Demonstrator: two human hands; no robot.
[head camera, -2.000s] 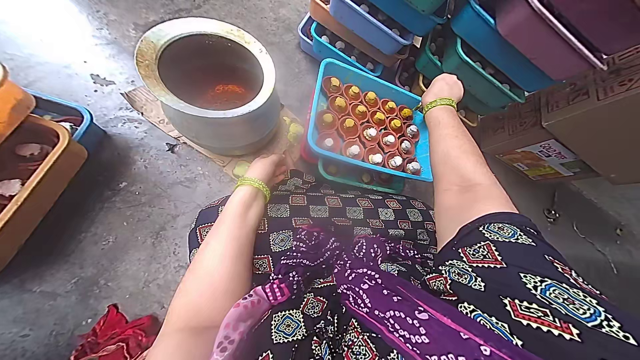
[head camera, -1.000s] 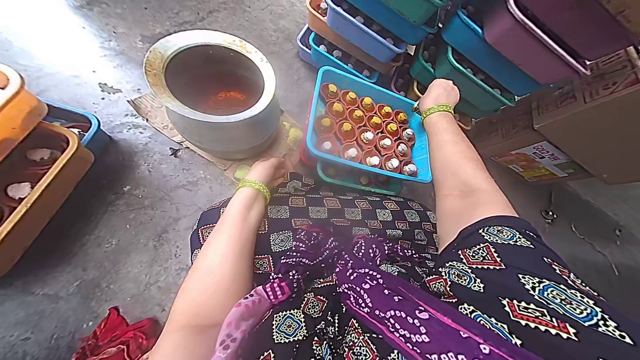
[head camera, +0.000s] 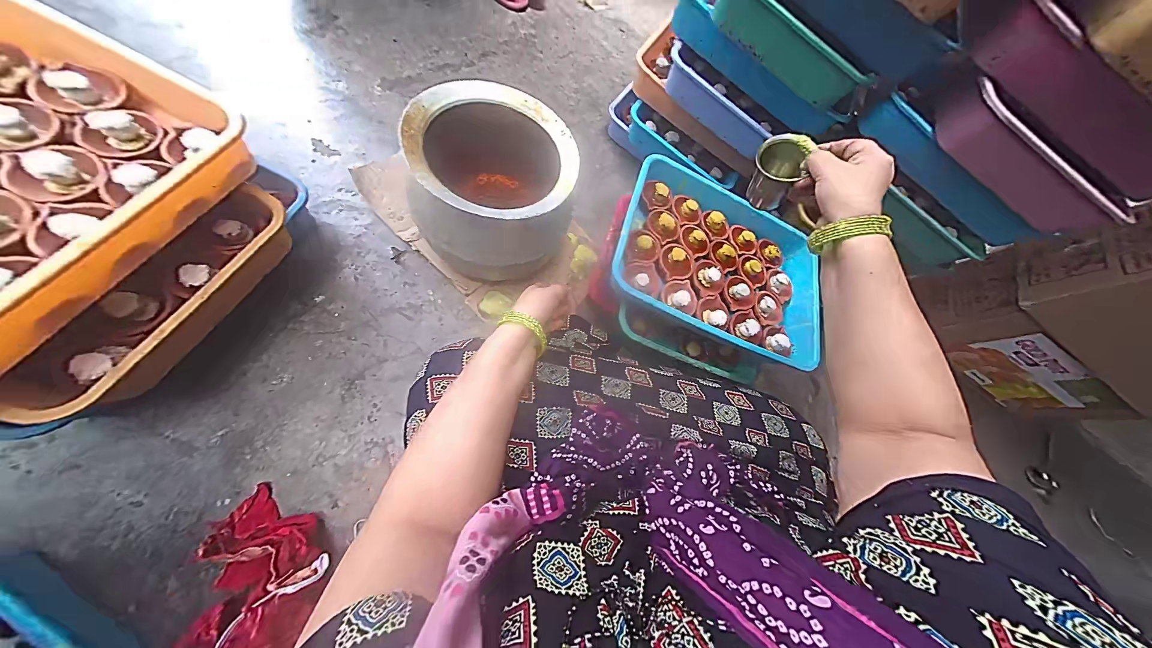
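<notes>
My right hand (head camera: 850, 180) grips a small metal cup (head camera: 781, 166) by its rim or handle, above the right edge of a blue plastic crate (head camera: 805, 333). In that crate stand rows of small clay cups (head camera: 696, 239); those toward the back have yellow tops, those toward the front white tops. My left hand (head camera: 547, 304) is low beside the large metal pot (head camera: 490, 225), near yellow-green pieces (head camera: 580, 256) on cardboard; its fingers are partly hidden, and whether it holds anything does not show. Orange-red liquid lies deep in the pot.
Stacked orange crates (head camera: 207, 306) with white-topped clay cups stand at the left. Behind the blue crate rise stacks of blue, green and purple crates (head camera: 1017, 153). Cardboard boxes (head camera: 1089, 306) stand at the right. A red cloth (head camera: 261, 558) lies on the floor at lower left.
The metal cup has come into sight in my right hand, which was at the crate's right edge with no cup visible. My left hand stays beside the pot. The view has shifted toward the left.
</notes>
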